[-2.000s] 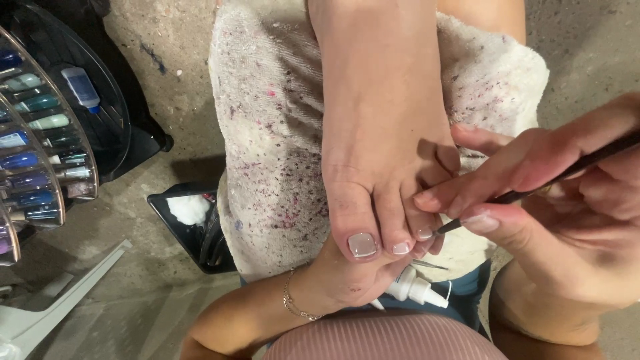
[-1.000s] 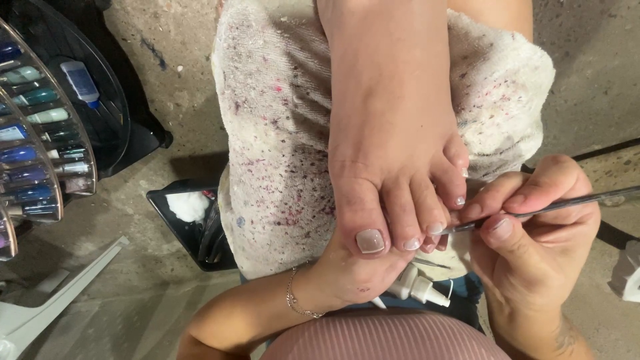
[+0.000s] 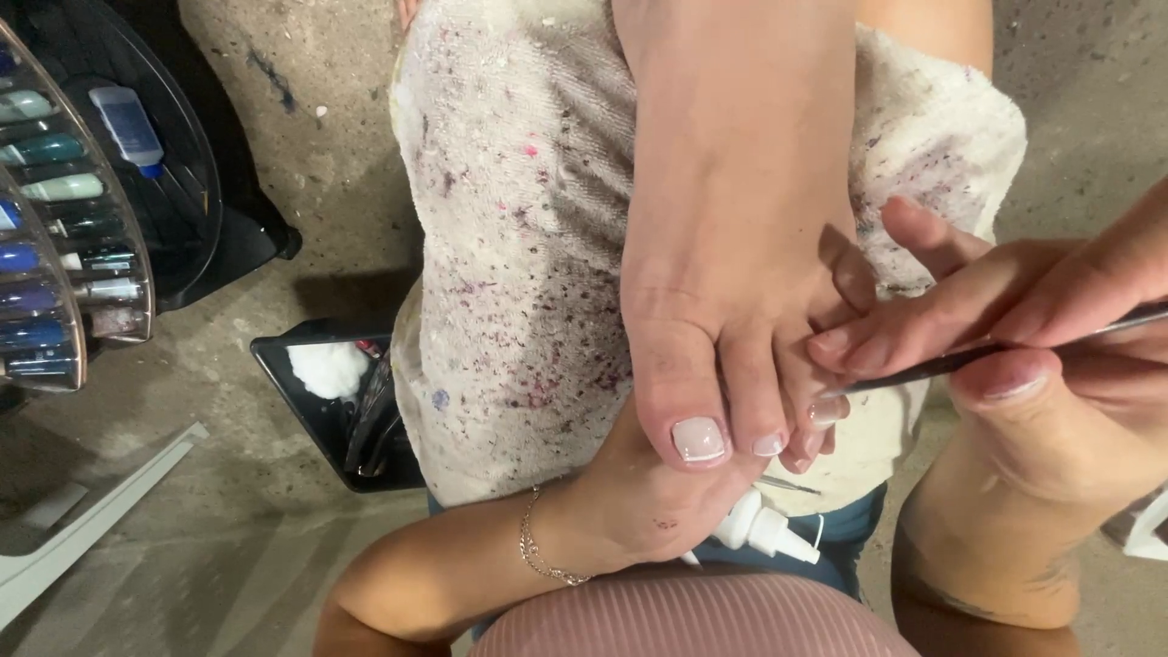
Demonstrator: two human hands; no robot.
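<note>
Another person's bare foot [image 3: 739, 201] rests over a speckled white towel [image 3: 511, 274], its toes pointing toward me. The big toenail [image 3: 699, 440] is pale with a white tip. My left hand [image 3: 666, 497], with a chain bracelet on the wrist, holds the foot from beneath the toes; its fingers are mostly hidden. My right hand [image 3: 1013, 338] pinches a thin dark-handled tool, seemingly a brush [image 3: 922, 369], its tip at a smaller toe. The fingertips of that hand touch the smaller toes. A white nozzle bottle [image 3: 766, 531] and a thin metal tool [image 3: 787, 485] lie below the foot.
At the left stands a clear rack of nail polish bottles [image 3: 64, 187], beside a black tray [image 3: 196, 210] with a blue-capped bottle [image 3: 130, 128]. A small black tray [image 3: 274, 351] holds white cotton [image 3: 330, 369] and dark tools. A pale plastic bar [image 3: 109, 520] juts in at lower left.
My right hand has moved up and its fingers now reach over the smaller toes, where one second ago it was beside them. The left hand keeps its hold on the foot.
</note>
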